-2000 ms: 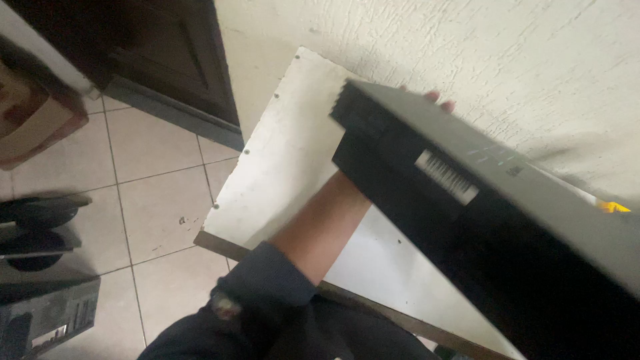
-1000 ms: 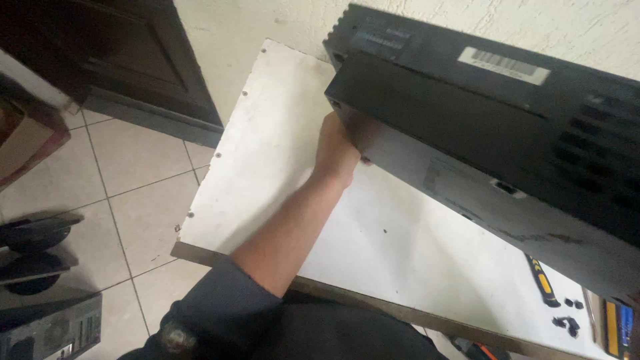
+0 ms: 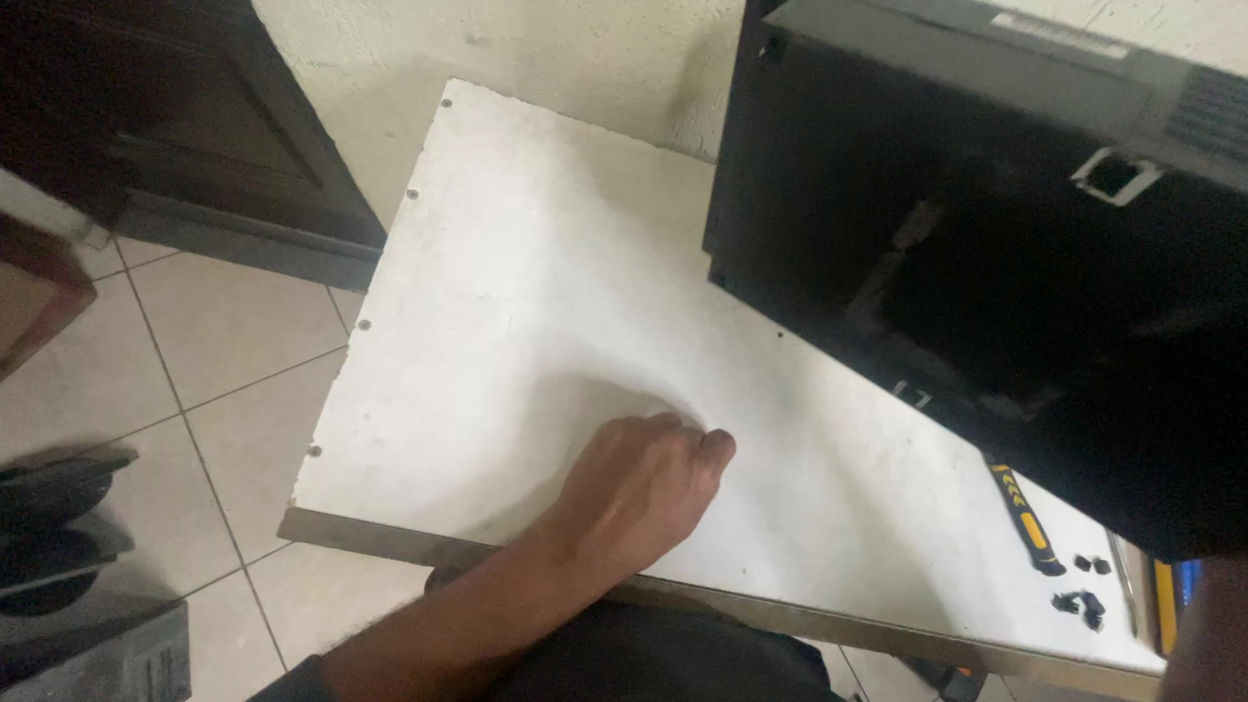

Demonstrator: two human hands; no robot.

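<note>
My left hand (image 3: 639, 478), its fingers curled in, is low over the white tabletop (image 3: 468, 322) near the front edge; no object shows in it. To the upper right a large black electronic device casing (image 3: 975, 244) is tilted up, its dark flat face towards me, with a pale label on its grey edge. Part of my right arm or hand (image 3: 1209, 634) shows at the lower right edge, by the casing's lower corner; its fingers are hidden.
A black and yellow tool handle (image 3: 1027, 522) lies partly under the casing, beside several small black parts (image 3: 1080, 604). A textured wall (image 3: 546, 49) borders the table's back. On the tiled floor at left are dark equipment (image 3: 97, 653) and a box (image 3: 39, 292); a dark door (image 3: 185, 117) stands behind.
My left hand has come off the casing and moved down and towards me over the tabletop, its fingers now curled. The casing has been turned, so its broad dark face shows.
</note>
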